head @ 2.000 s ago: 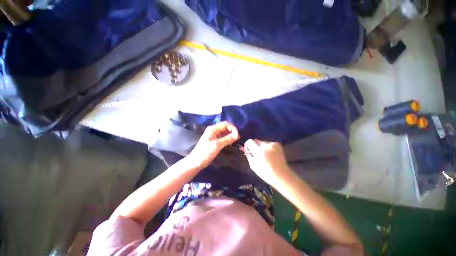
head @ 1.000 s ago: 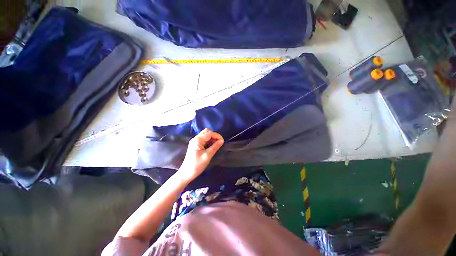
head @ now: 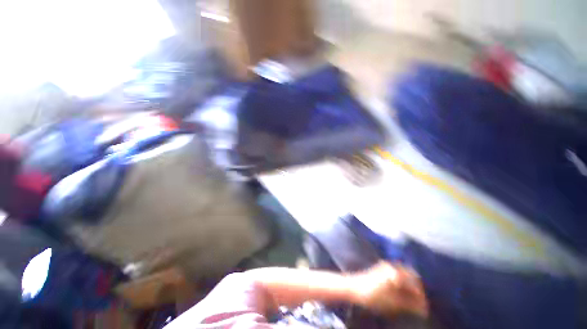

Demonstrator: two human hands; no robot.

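The frame is strongly blurred. My left hand [head: 392, 290] is low in the picture, right of centre, with its fingers drawn together over the garment; whether they hold anything cannot be told. The navy and grey garment [head: 483, 283] lies nearest me, cut off by the bottom edge. Its grey part [head: 347, 247] shows left of my hand. My right hand is out of the picture. No needle, thread or button can be made out at the fingers. The button dish [head: 362, 169] is a blurred round shape at the table's far left part.
Stacked garments [head: 306, 122] lie at the table's left end. A yellow tape measure [head: 450, 191] runs across the white table [head: 309, 193]. A large navy garment bundle [head: 495, 141] lies beyond it. A large beige covered heap [head: 174, 212] stands left of the table.
The view has swung left and blurred. My left hand now appears lower and further right. My right hand, over the garment at first, then only its outstretched arm visible, is now out of view.
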